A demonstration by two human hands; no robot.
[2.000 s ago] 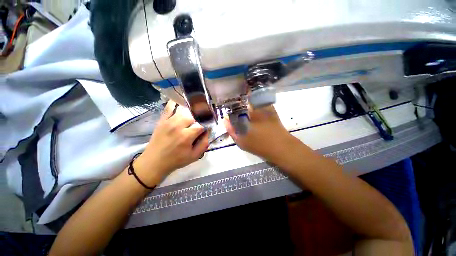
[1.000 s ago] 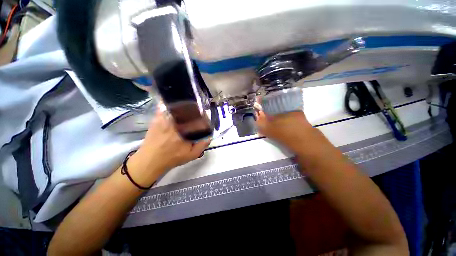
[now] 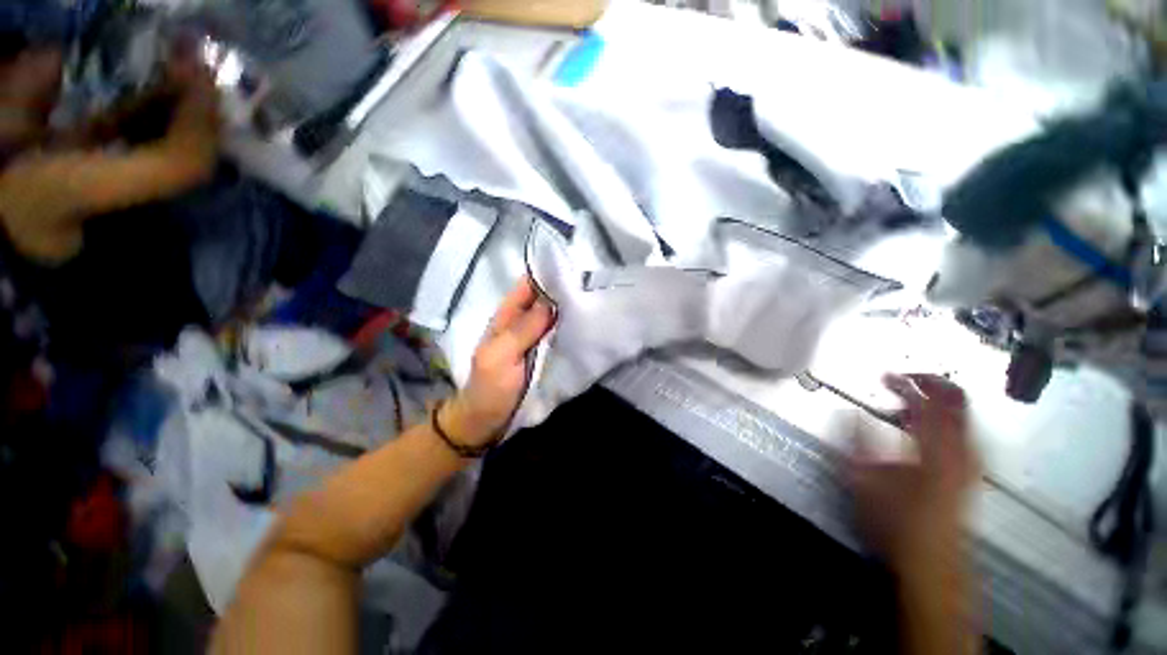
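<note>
A large floppy garment piece (image 3: pixel 768 314), pale grey with thin dark edge lines and a dark grey part at its left end, lies across the white table and hangs over its front edge. My left hand (image 3: pixel 508 358), with a dark wrist cord, pinches an edge of the piece near the table's left front. My right hand (image 3: pixel 919 448) is blurred, above the table front, fingers apart, holding nothing visible. The sewing machine head (image 3: pixel 1056 237) is at the right, blurred, its presser area partly hidden.
The grey front edge (image 3: pixel 742 429) carries a ruler scale. Black-handled scissors (image 3: pixel 1122 493) lie at the far right. Pale garment pieces (image 3: pixel 243 435) are heaped at the lower left. Another person's arm (image 3: pixel 122 179) is at the upper left.
The view has swung left. My left hand has moved away from the needle area to the left with the cloth edge. My right hand has come away from beside the needle.
</note>
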